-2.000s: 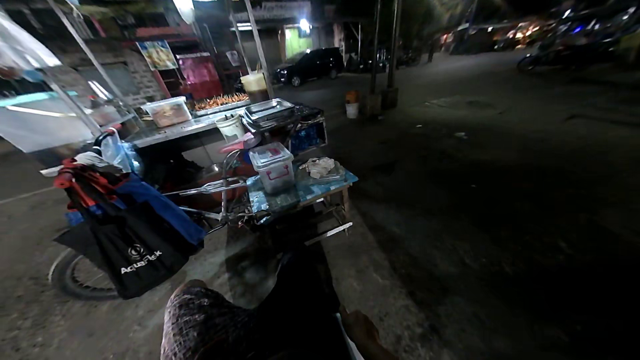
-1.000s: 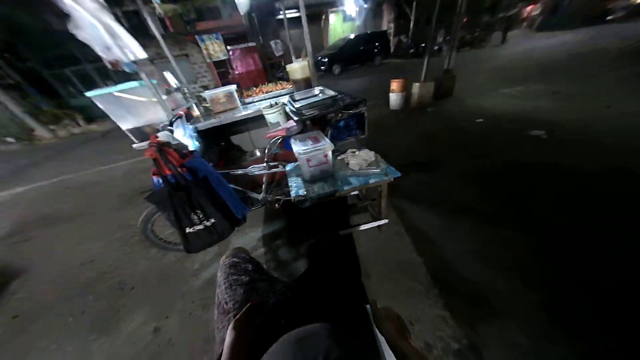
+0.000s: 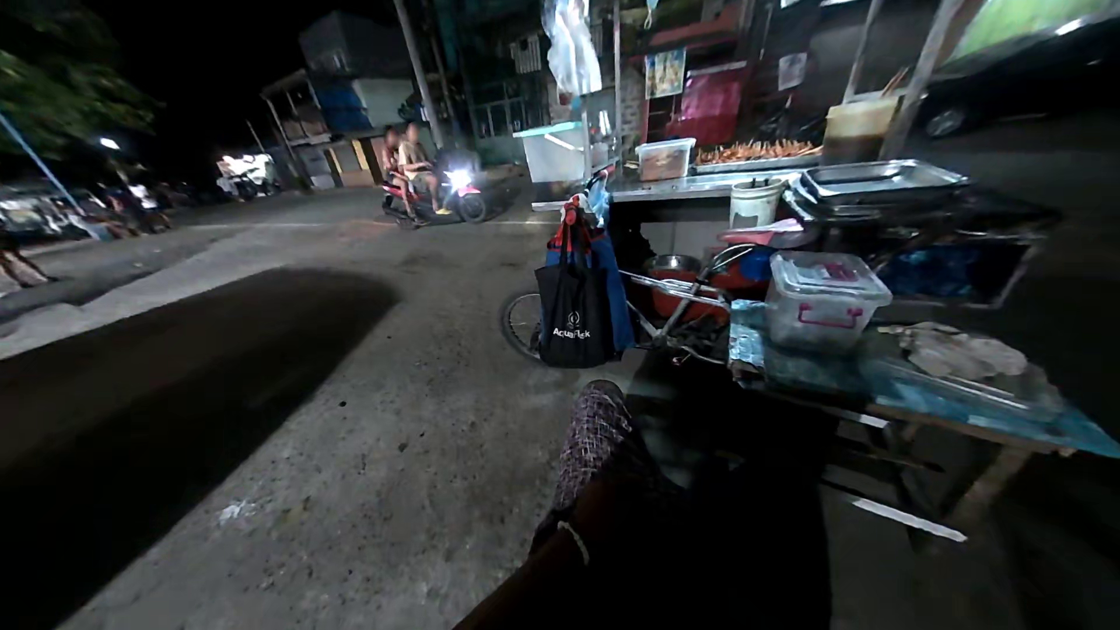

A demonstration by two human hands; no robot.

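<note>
My left hand [image 3: 608,503] is in deep shadow near my thigh, below the patterned cloth over my knee [image 3: 599,416]; a pale band circles the wrist, and the fingers cannot be made out. My right hand is not visible. Ahead, a black tote bag [image 3: 573,324] hangs with a blue bag from the handlebar of a cart's bicycle. To the right, a lidded clear plastic box [image 3: 822,302] with pink handles sits on a small wooden table [image 3: 752,350] with a blue covering. A crumpled cloth or plastic [image 3: 958,350] lies on a clear lid or tray there.
The food cart's counter [image 3: 674,185] bears skewered food [image 3: 757,151], plastic tubs, a white bucket [image 3: 754,203] and a metal tray [image 3: 884,178]. Two people ride a motorcycle [image 3: 437,192] with its headlight on at the left back. A dark car [image 3: 1024,87] stands at the upper right.
The view has swung left, and the motorcycle with two people now shows. My right hand, dimly visible at the bottom one second ago, is out of view.
</note>
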